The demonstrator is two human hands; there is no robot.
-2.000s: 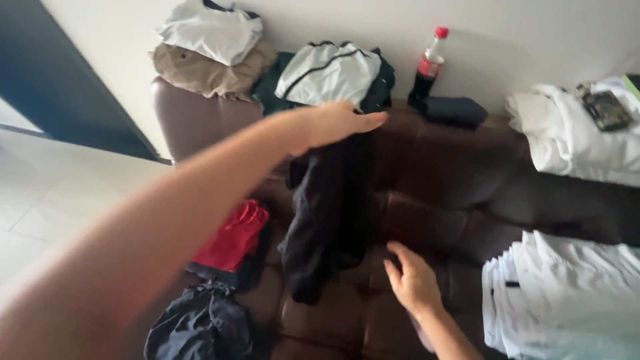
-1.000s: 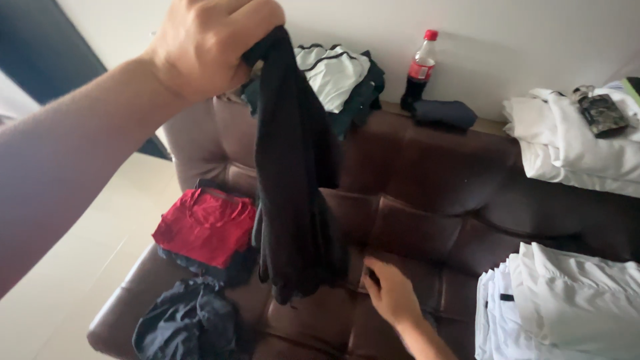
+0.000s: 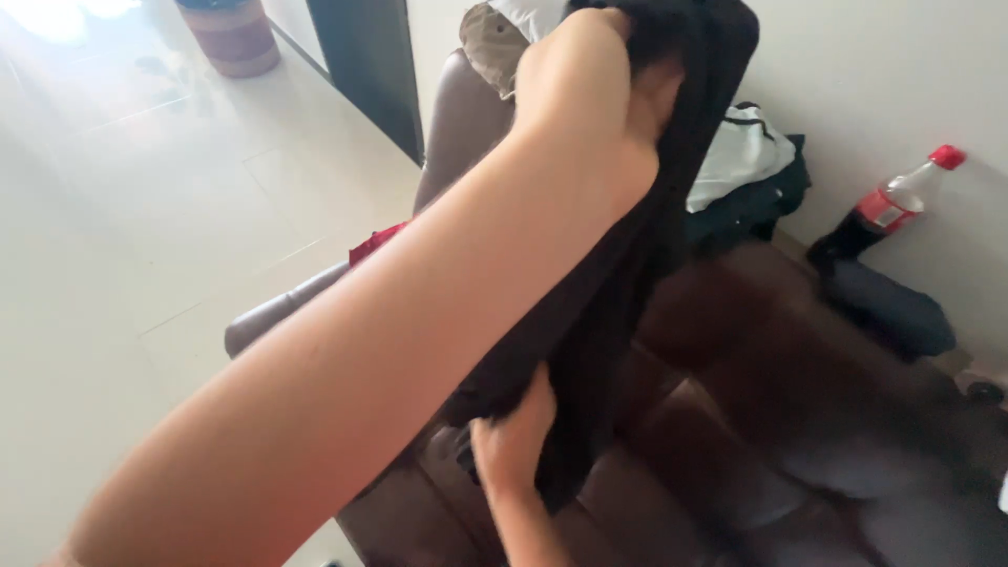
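Note:
A black cloth garment (image 3: pixel 598 339) hangs in front of the sofa, held up near its top by my left hand (image 3: pixel 622 87), whose fingers are partly hidden behind the dark fabric. Lower down, my right hand (image 3: pixel 516 429) touches the garment, its thumb on the cloth and its other fingers hidden; whether it grips is unclear. My left forearm crosses the view and covers part of the garment.
The brown leather sofa (image 3: pixel 709 409) has a white-and-dark clothes pile (image 3: pixel 740 161), a cola bottle (image 3: pixel 890 205) and a dark folded cloth (image 3: pixel 890 307) along its back. A red cloth (image 3: pixel 374 242) shows past my forearm. A striped pot (image 3: pixel 232 39) stands on the tiled floor.
My right hand, apart from the black garment earlier, now touches its lower part. My left hand still holds the top. The view has swung to the left.

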